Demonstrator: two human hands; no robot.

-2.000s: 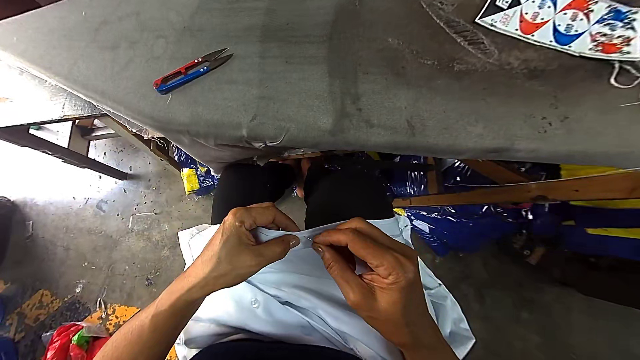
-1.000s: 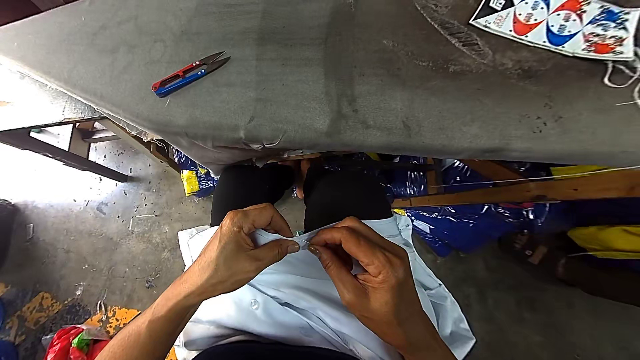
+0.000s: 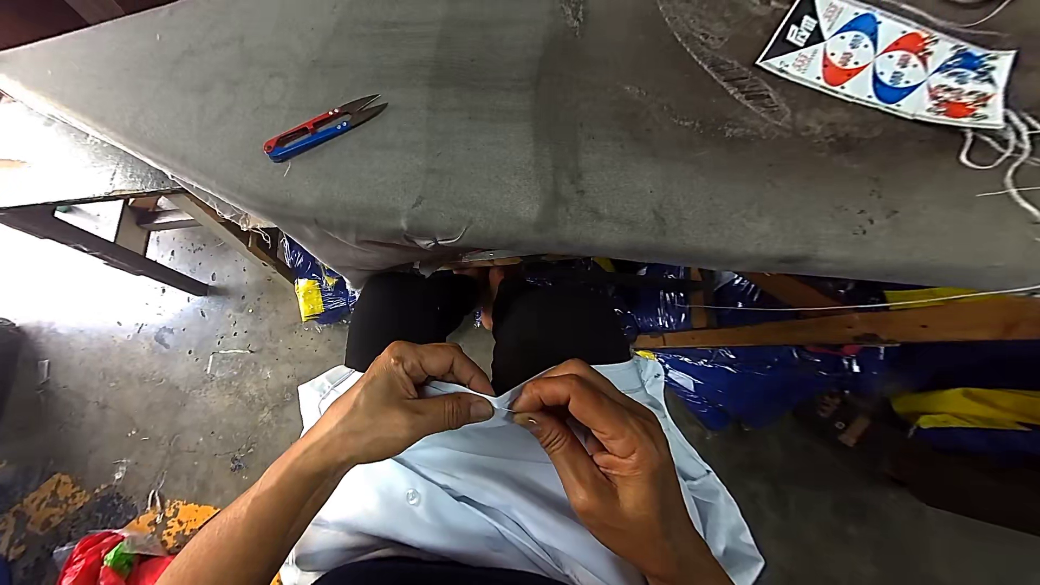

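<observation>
A light blue buttoned garment lies across my lap, with a small clear button on its front. My left hand pinches the garment's edge between thumb and index finger. Close beside it, my right hand pinches the same edge, its fingertips nearly touching the left thumb. Whether a needle or thread is between the right fingertips is too small to tell. Thread snips with red and blue handles rest on the cloth-covered table, their blades toward the right.
The grey cloth-covered table spans the view ahead of my knees. A printed card and white cord lie at its right. Below are a wooden beam and blue plastic-wrapped bundles. A red plastic bag sits on the floor, lower left.
</observation>
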